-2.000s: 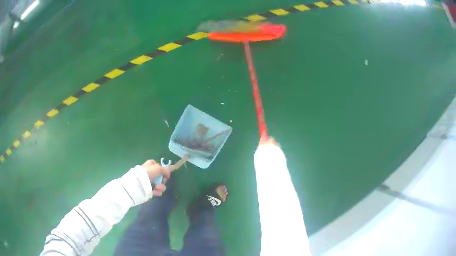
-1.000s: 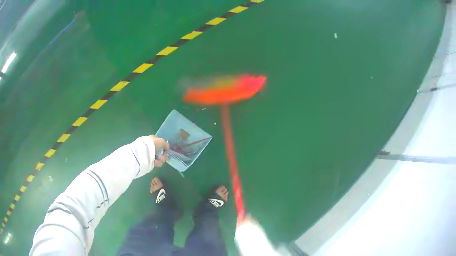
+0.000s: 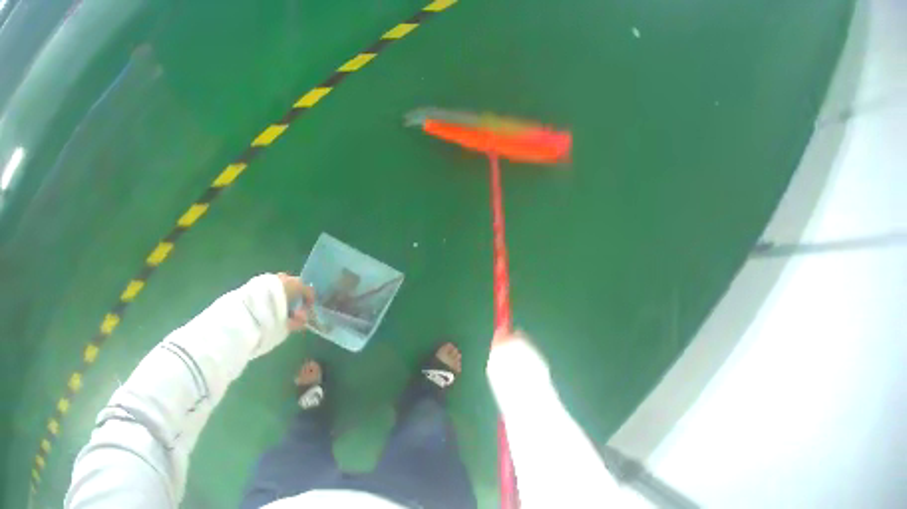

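Note:
My left hand is closed around the handle of the pale blue dustpan, left of centre; the handle is mostly hidden by the hand and sleeve. The dustpan holds a brownish patch and dark debris. My right hand is small, blurred and mostly covered by the white sleeve; it grips the red broom handle. The orange-red broom head, slightly blurred, is up and to the right of the dustpan, apart from it. A small pale fleck lies on the floor between them.
Yellow-and-black striped tape curves over the green floor on the left. A white-grey surface runs along the right side. My feet stand below the dustpan. Another pale fleck lies at the top right.
Since one second ago, the broom head has moved up and right, away from the dustpan. The dustpan sits slightly lower and further left in view. Both hands keep their holds.

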